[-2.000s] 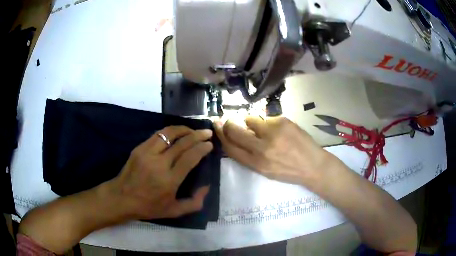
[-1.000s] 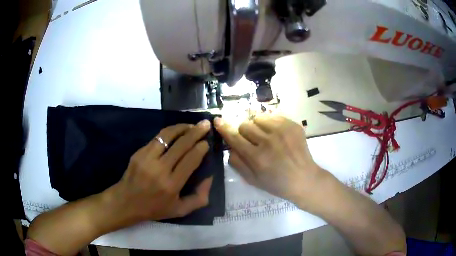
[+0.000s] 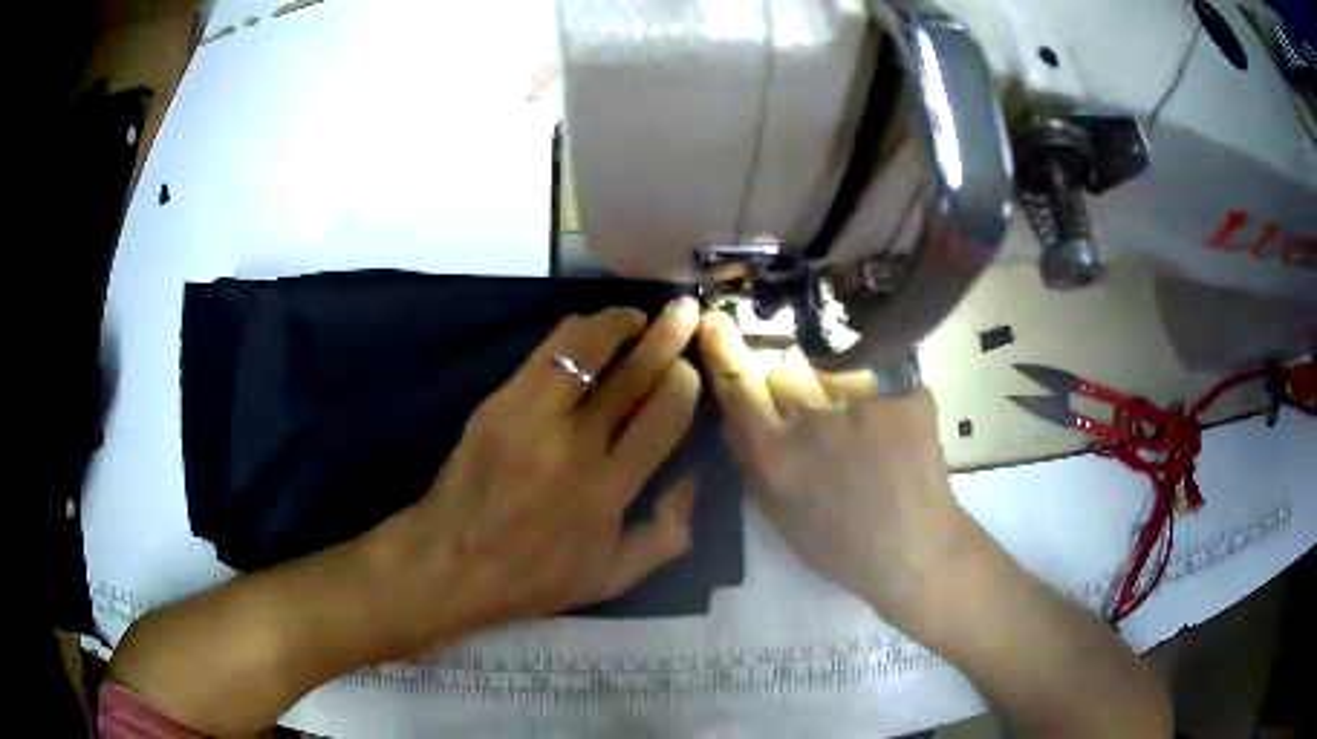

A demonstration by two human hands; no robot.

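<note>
The black fabric piece (image 3: 347, 397) lies flat on the white table, its upper right corner at the needle area under the machine head. My left hand (image 3: 556, 469), with a ring, lies on its right part, fingers bent and fingertips holding the fabric near that corner. My right hand (image 3: 852, 477) is right of the fabric, its fingertips on the fabric's right edge beside my left fingertips. The presser foot and needle are mostly hidden by the machine head and my fingers.
The white sewing machine (image 3: 693, 130) with a chrome guard (image 3: 975, 159) overhangs my fingertips. Dark-bladed snips (image 3: 1098, 412) with red cord (image 3: 1144, 556) lie to the right. A ruler strip (image 3: 506, 674) runs along the near table edge. Small black scraps (image 3: 997, 338) lie on the machine bed.
The camera view has shifted. The fabric's top corner and both hands' fingertips have moved closer in under the machine head. Both hands keep about the same pose on the fabric.
</note>
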